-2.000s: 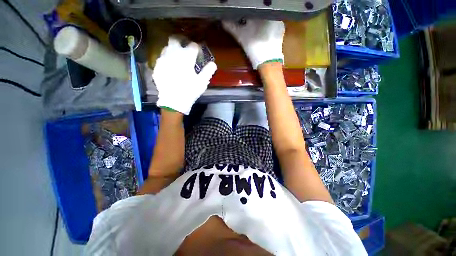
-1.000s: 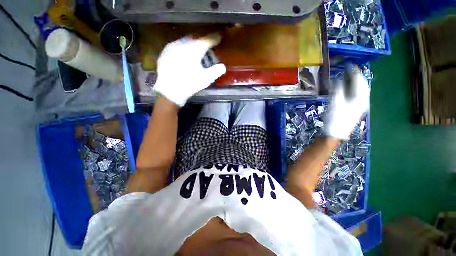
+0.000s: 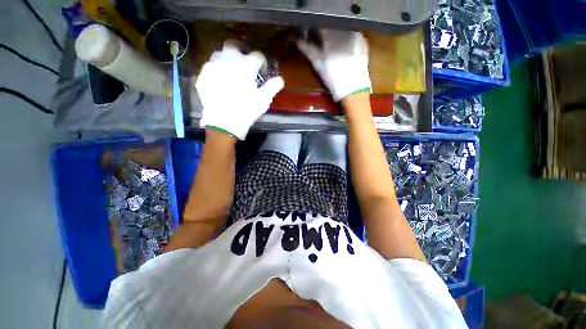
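Observation:
My left hand (image 3: 232, 90), in a white glove with a green cuff, is over the left part of the amber pad (image 3: 379, 64). It holds small silver-grey metal parts (image 3: 267, 72) between thumb and fingers. My right hand (image 3: 342, 63), gloved too, reaches over the pad, its fingertips near the machine head's front edge (image 3: 379, 14). The fingertips are dark and blurred, so I cannot tell whether they hold a part. The press tooling is hidden.
A red pad (image 3: 308, 103) lies along the table's near edge. At left are a white bottle (image 3: 122, 59), a dark phone (image 3: 105, 87), and a cup (image 3: 158, 42) with a light-blue brush (image 3: 178, 96). Blue bins of parts stand left (image 3: 83, 218) and right (image 3: 474, 212); brown cardboard (image 3: 568, 109) is far right.
My right hand has moved from above the right-hand bin back to the machine's front edge. My left hand stays over the pad, still holding parts.

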